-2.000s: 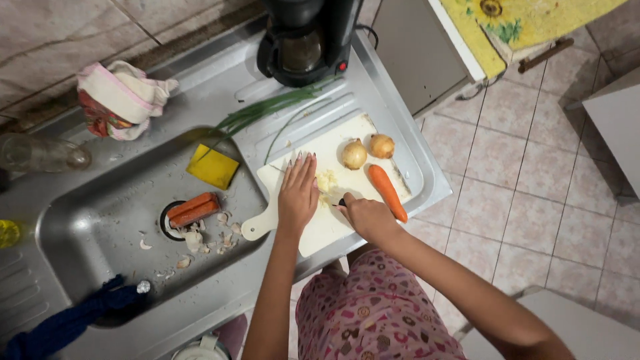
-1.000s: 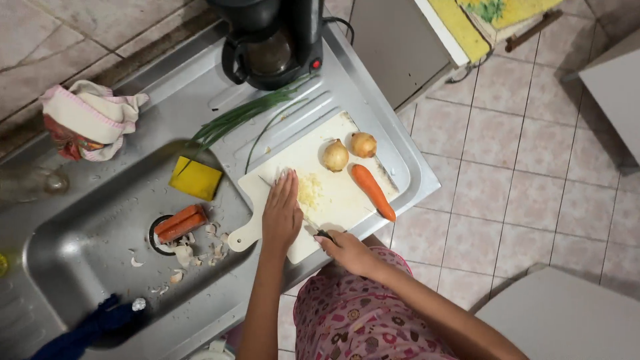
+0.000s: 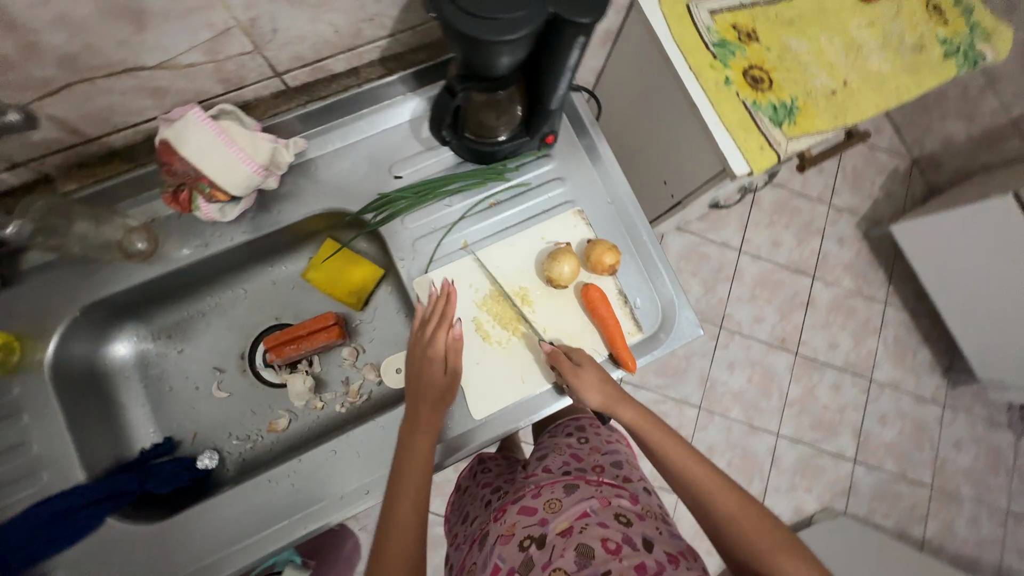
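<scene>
My right hand [image 3: 582,376] grips the dark handle of a kitchen knife [image 3: 506,293], whose blade lies across chopped garlic [image 3: 502,317] on a white cutting board [image 3: 500,384]. At the board's left edge my left hand [image 3: 434,344] rests flat, fingers extended, holding nothing that I can see. Two unpeeled onions [image 3: 561,266] and a carrot [image 3: 608,326] are on the right part of the board. Long green onion leaves [image 3: 440,190] lie on the drainboard behind it.
A black coffee maker [image 3: 496,76] stands at the back. In the steel sink [image 3: 168,352] are a yellow sponge [image 3: 344,273], a reddish sausage-like piece [image 3: 305,338] and garlic skins [image 3: 301,388]. A crumpled cloth [image 3: 224,160] sits behind it; a blue cloth [image 3: 96,496] hangs over the front left.
The knife, which pointed low near the board's front edge, now lies across the garlic with its blade toward the back. The garlic is more spread out than two seconds ago.
</scene>
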